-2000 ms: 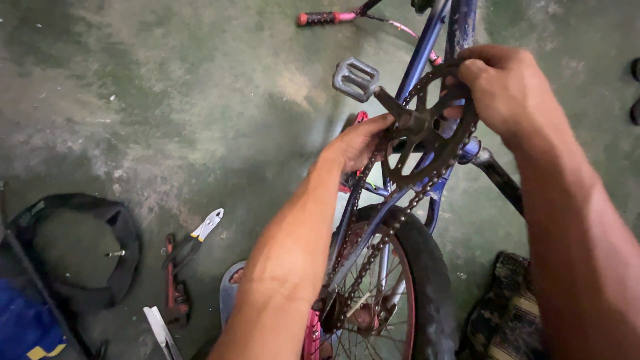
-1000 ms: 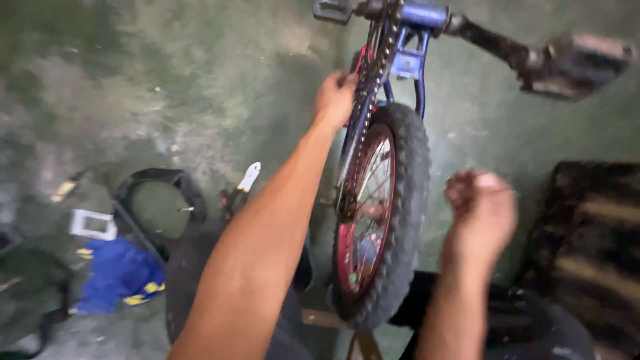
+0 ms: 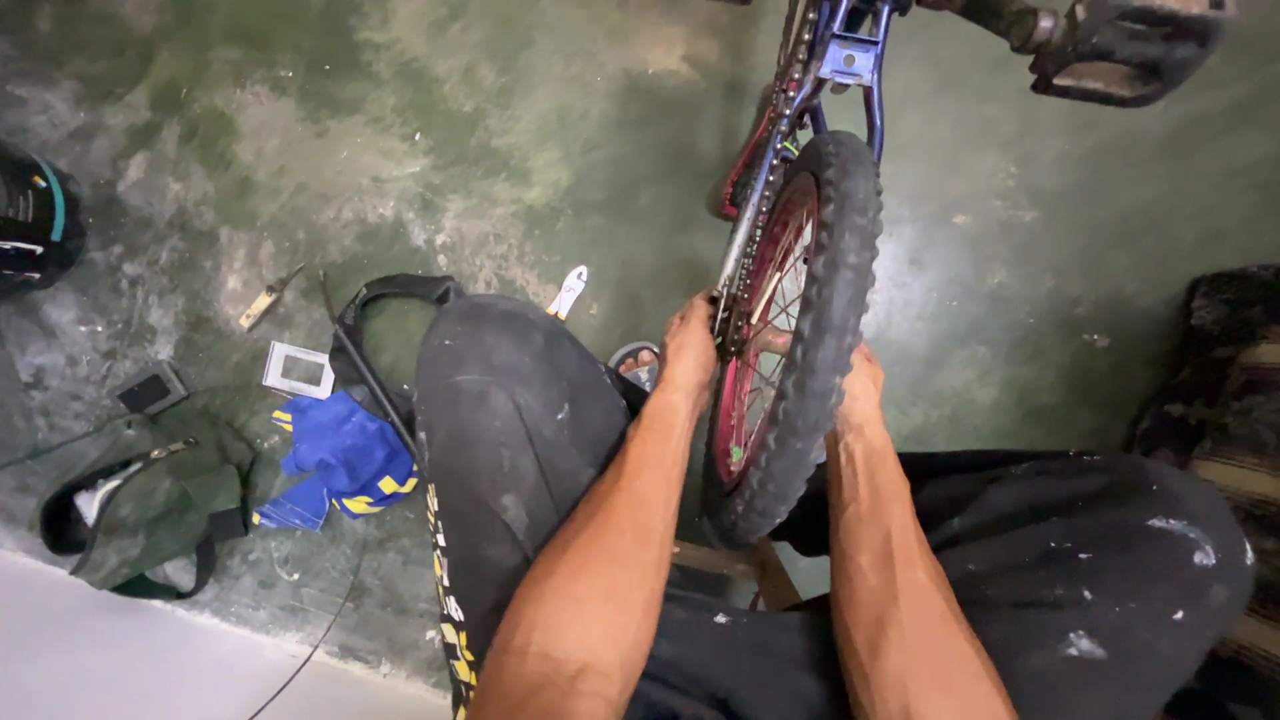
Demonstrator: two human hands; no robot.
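Observation:
A bicycle's rear wheel with a knobby black tire [image 3: 835, 270] and a red rim [image 3: 737, 425] stands between my knees. The chain [image 3: 790, 100] runs along the blue frame [image 3: 850, 60] down to the hub area. My left hand [image 3: 692, 340] is at the axle end on the chain side, its fingers partly hidden behind the frame end. On the wheel's other side is my right hand [image 3: 862, 385], mostly hidden by the tire; a finger shows through the spokes. Whether either hand grips something cannot be told. A pedal [image 3: 1130, 50] juts out at the upper right.
Pliers [image 3: 568, 292] lie on the floor beyond my left knee. Farther left are a blue cloth [image 3: 350, 455], a white frame-shaped piece [image 3: 298, 369], a small tool with a pale handle [image 3: 262, 303] and a dark green bag [image 3: 170, 490]. A striped dark fabric item [image 3: 1220, 380] sits at the right.
My hands have left the chainring, where both were two seconds ago. The left is now down by the rear axle; the right has moved in beside the tire. The view has shifted toward the rear wheel.

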